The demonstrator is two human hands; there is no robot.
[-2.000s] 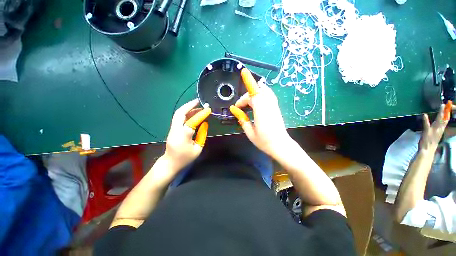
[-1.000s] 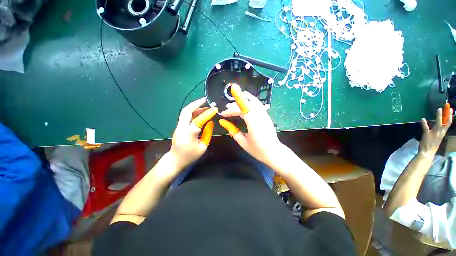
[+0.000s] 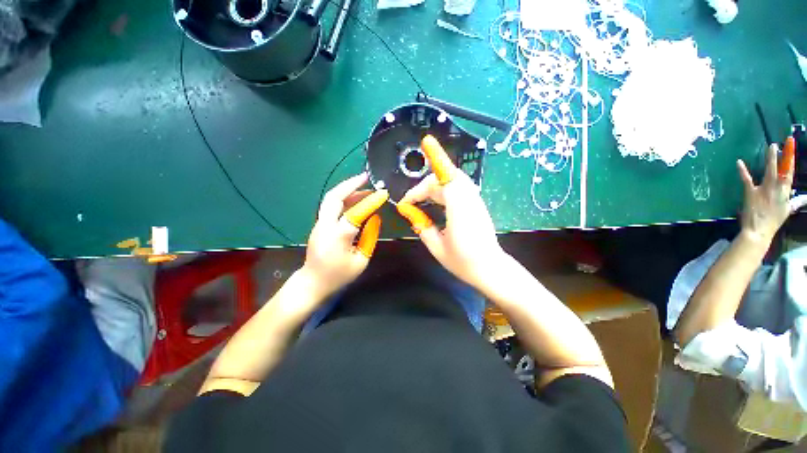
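Observation:
A round black housing (image 3: 395,146) with a pale-ringed centre hole and white dots around its rim lies near the bench's front edge. A black rod arm (image 3: 469,113) runs from its back to the right. A thin dark cord (image 3: 341,162) trails from its left side. My left hand (image 3: 342,232), with orange finger cots, grips the housing's front-left rim. My right hand (image 3: 453,205), also with orange cots, is over the housing's front; one finger reaches inside near the centre hole and the thumb is by the front rim. Whether it pinches a small part cannot be told.
A large black housing (image 3: 270,66) stands at the upper left. Tangled white strings (image 3: 550,97) and a dense white bundle (image 3: 665,102) lie to the right. Another person's hand (image 3: 766,199) is at the far right. A red stool (image 3: 199,310) and cardboard box (image 3: 624,354) are below the bench.
The view has shifted, so the bench things sit a little further right. My right hand has moved from the housing's right rim to its inside and front. My left hand keeps its hold.

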